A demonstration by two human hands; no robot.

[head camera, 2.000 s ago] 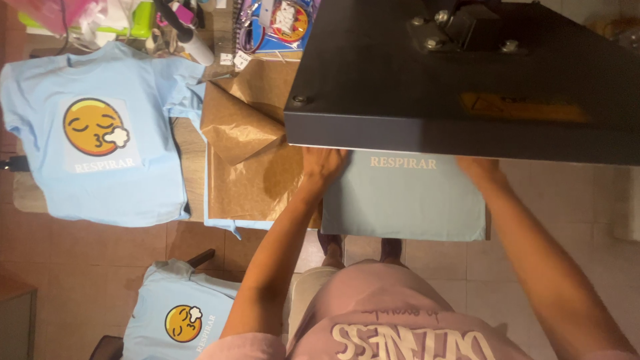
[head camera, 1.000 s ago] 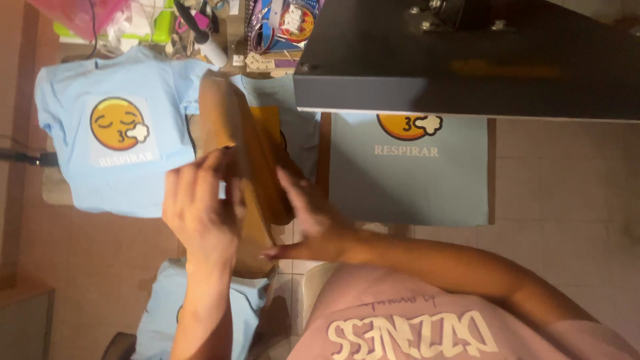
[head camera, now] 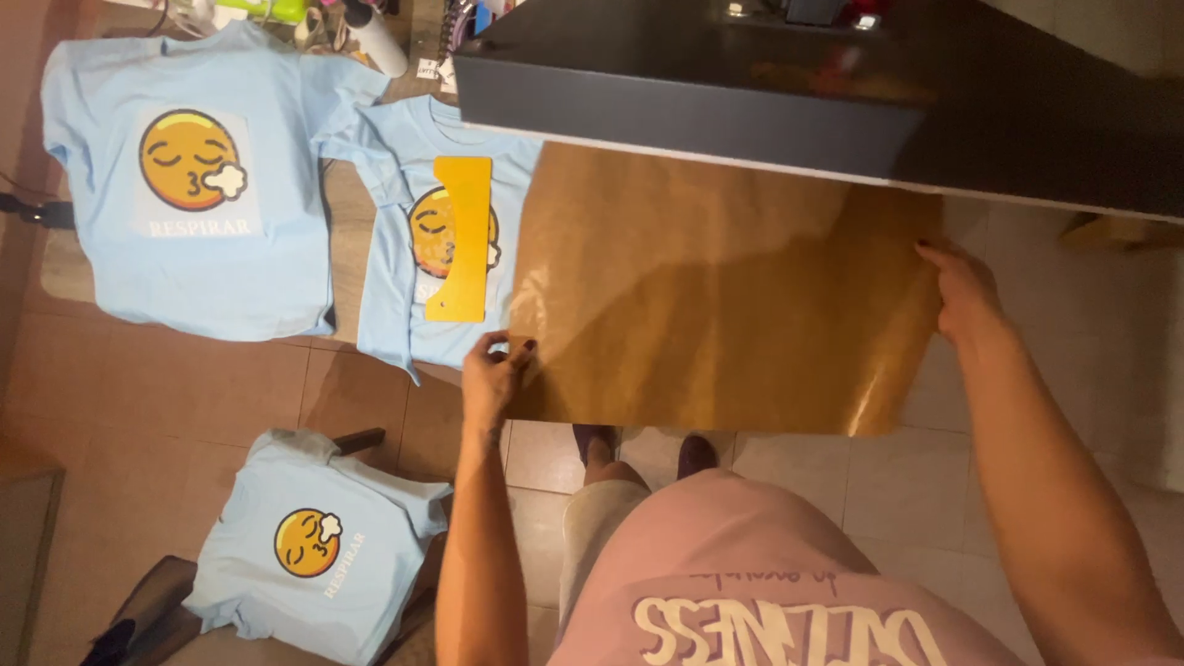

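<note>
A large sheet of glossy brown paper spreads in front of me, its far edge under the black upper plate of a heat press. My left hand pinches its near left edge, and my right hand holds its right edge. The paper hides whatever lies beneath it. Left of it lies a light blue T-shirt with a face print, partly covered by a yellow curved template. Farther left, another light blue T-shirt bears the same printed face and lettering.
A third printed blue T-shirt lies over a chair at the lower left. A white bottle and assorted small items stand at the table's back. The press plate overhangs the area before me. My feet show below the paper.
The brown paper, bunched at the left between my hands one second ago, is now spread out under the press plate. It covers the grey-green printed cloth seen there before. My right hand has moved right.
</note>
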